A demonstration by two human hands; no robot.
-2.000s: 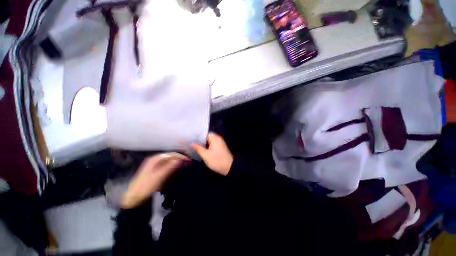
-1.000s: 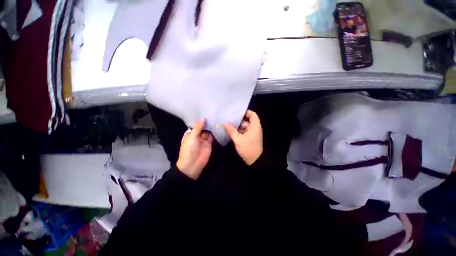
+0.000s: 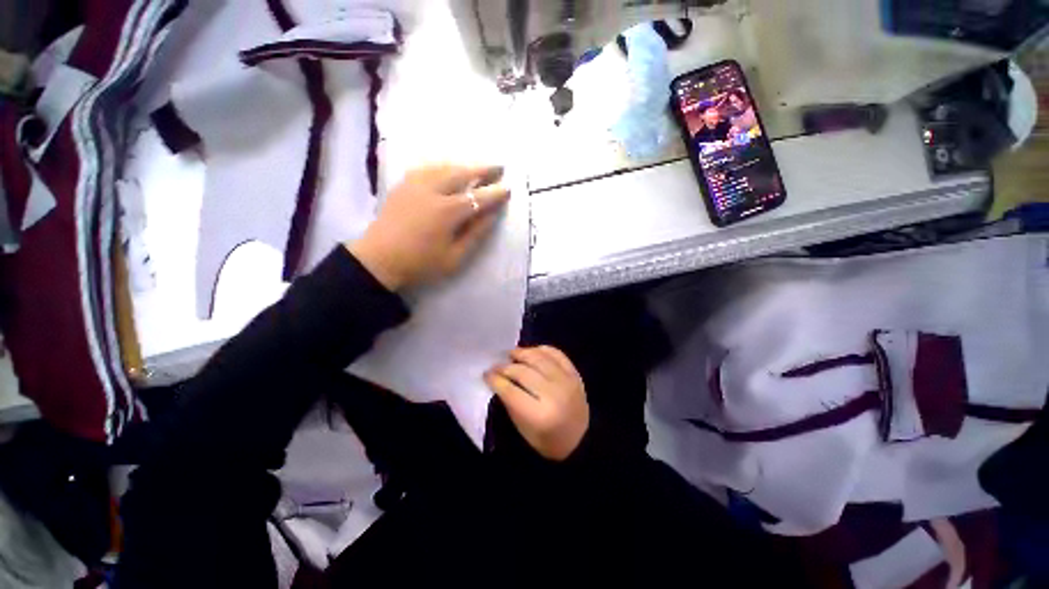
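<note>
A large pale grey-white panel (image 3: 443, 328) with maroon strips (image 3: 308, 173) lies over the white machine table and hangs past its front edge. My left hand (image 3: 435, 224) lies on the panel, fingers toward its right edge, a little below the brightly lit presser foot and needle (image 3: 515, 83). My right hand (image 3: 543, 400) holds the panel's lower right edge between thumb and fingers, in front of the table. The needle area is washed out by glare.
A lit smartphone (image 3: 728, 140) and a light blue cloth (image 3: 646, 92) lie right of the needle. A dark-handled tool (image 3: 843, 117) lies farther right. Striped maroon pieces (image 3: 58, 265) are stacked at left. Waiting panels (image 3: 805, 472) lie at right below the table edge.
My left hand has moved from the panel's lower corner up onto it near the needle. My right hand has moved slightly down and stays at the panel's edge. The view has shifted.
</note>
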